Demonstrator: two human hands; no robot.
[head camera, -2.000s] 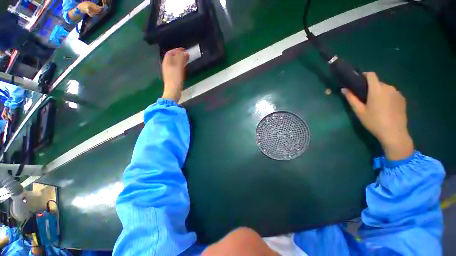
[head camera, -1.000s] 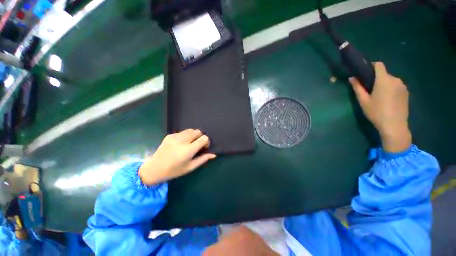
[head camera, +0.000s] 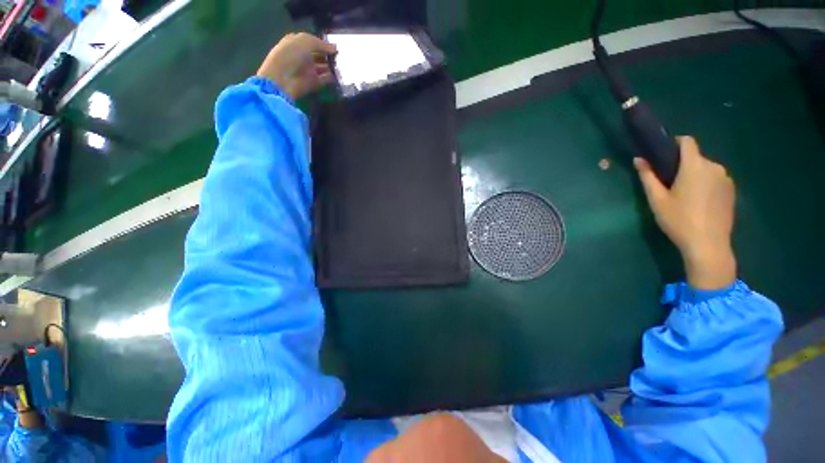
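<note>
A black fixture tray (head camera: 391, 199) lies lengthwise on the green bench mat, its near part bare. An open tablet body (head camera: 380, 61) with a shiny white plate lies slightly tilted across its far end. My left hand (head camera: 300, 65) is at the tablet's left edge, fingers on that edge. My right hand (head camera: 695, 201) holds the black electric screwdriver (head camera: 653, 137), its cord running up and away. The screwdriver's tip is not clearly visible. The round grey screw tray (head camera: 516, 235) lies right of the fixture tray.
The green conveyor (head camera: 516, 36) with its pale edge strip (head camera: 579, 56) runs across behind. Another black tray (head camera: 375, 11) is beyond the tablet. A tiny tan piece (head camera: 604, 165) lies left of the right hand. A blue device (head camera: 45, 375) and a person's blue sleeve are at lower left.
My left hand has moved from the fixture tray's near edge to the tablet's left edge. The tablet has turned a little. The right hand with the screwdriver is almost unmoved.
</note>
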